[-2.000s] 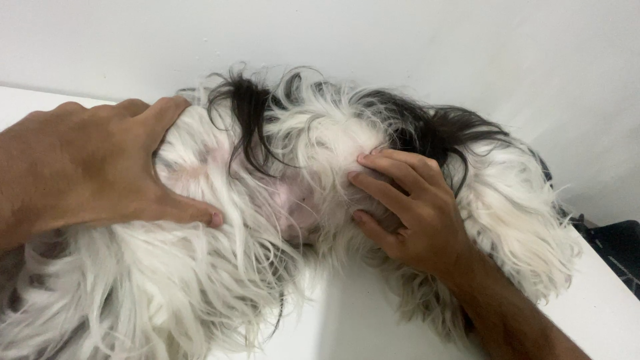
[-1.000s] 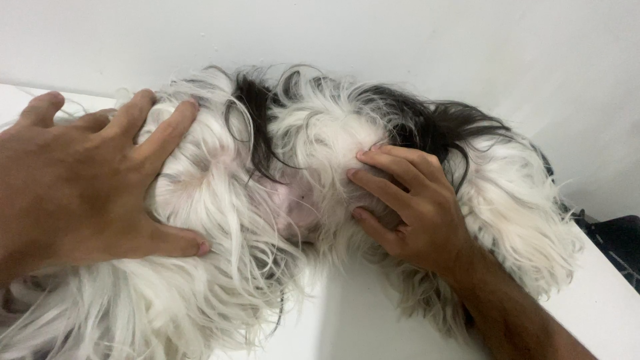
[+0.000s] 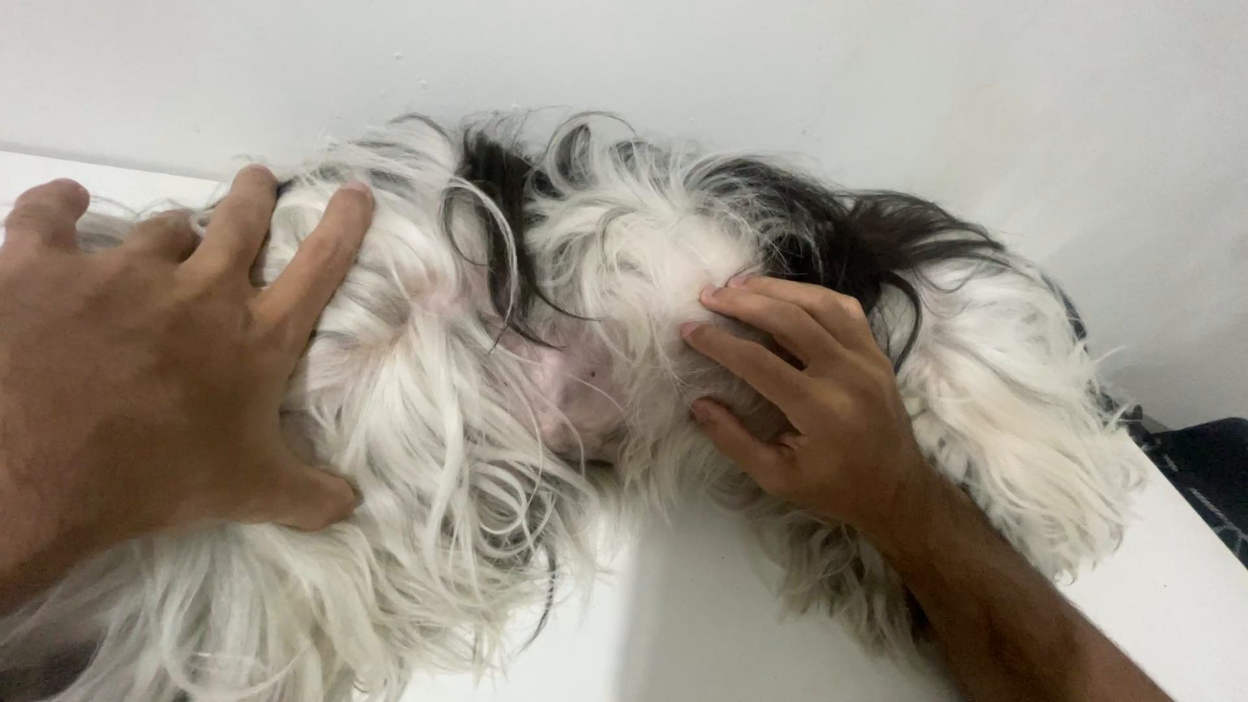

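A long-haired dog (image 3: 624, 244), white with black patches, lies across the middle of the head view. A patch of pink skin with a small dark spot shows through its coat near the centre. My left hand (image 3: 175, 361) rests on the white fur at the left with its fingers spread wide. On the white fur right of centre, my right hand (image 3: 809, 390) lies with bent fingers, its fingertips touching the coat below a black patch. Neither hand is closed around anything. Which ends of the dog are head and tail I cannot tell.
Beneath the dog is a white table (image 3: 702, 604), and a pale wall (image 3: 624, 58) rises right behind it. Dark fabric (image 3: 1199, 473) shows past the table's edge at the far right.
My left hand has spread its fingers, which were closer together on the fur two seconds ago. My right hand has stayed in nearly the same place.
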